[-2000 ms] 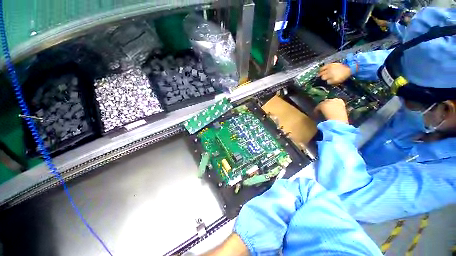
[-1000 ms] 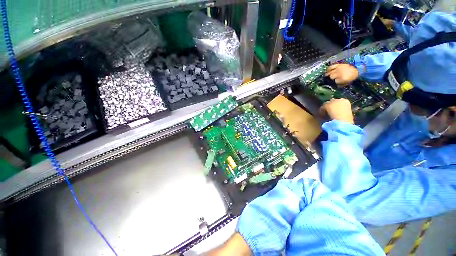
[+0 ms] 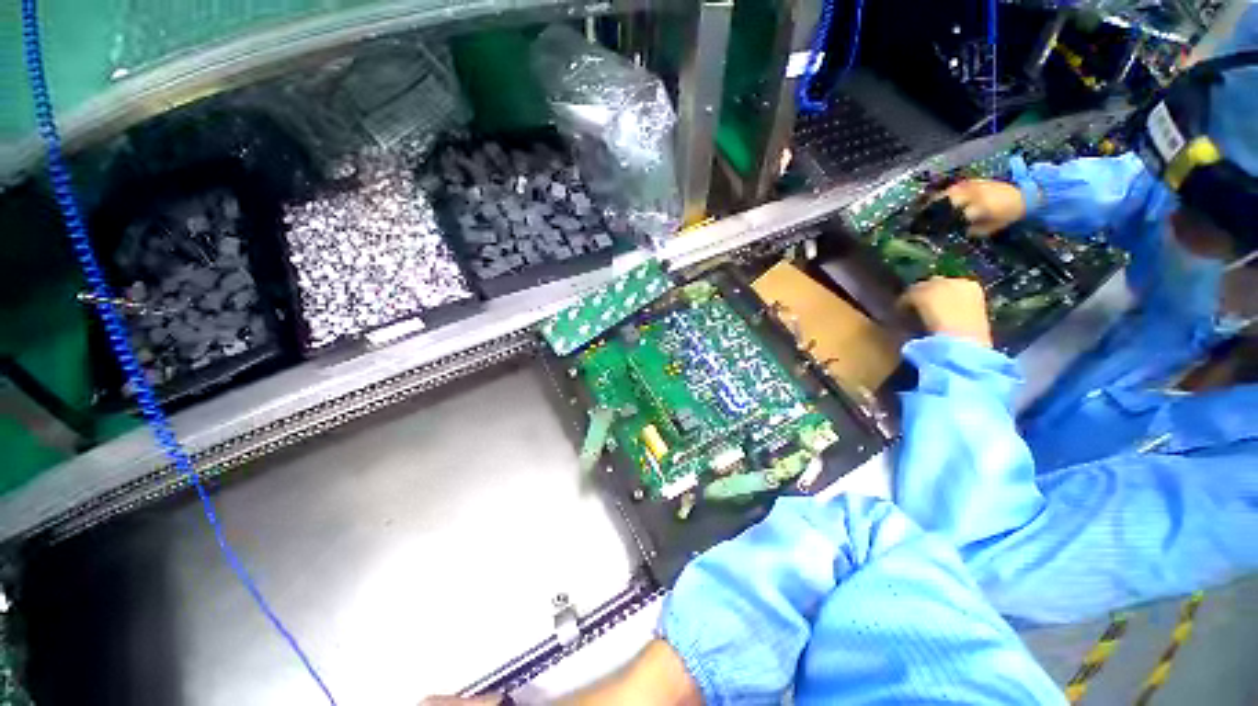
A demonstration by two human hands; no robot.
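A green circuit board (image 3: 704, 393) lies in a black carrier (image 3: 662, 531) on the line, right of centre. It has a yellow block and white connectors near its near edge. A light green strip with pale pads (image 3: 604, 306) lies along its far edge, and pale green clamps (image 3: 745, 483) sit at its sides. My bare right forearm comes from a light blue sleeve at the bottom. Only a sliver of what seems to be my right hand (image 3: 466, 701) shows at the bottom edge; its fingers and any hold are hidden. My left hand is out of view.
Bins of dark grey blocks (image 3: 193, 297), white-silver parts (image 3: 373, 255) and grey blocks (image 3: 517, 207) stand behind the rail. A blue coiled cord (image 3: 131, 359) hangs at left. A shiny metal plate (image 3: 373, 538) lies left of the carrier. A neighbouring person's hands (image 3: 952, 306) work over another board.
The view has shifted, so the bins and board appear farther right. A sliver of hand now shows at the bottom edge. The neighbour's head and far hand have moved right.
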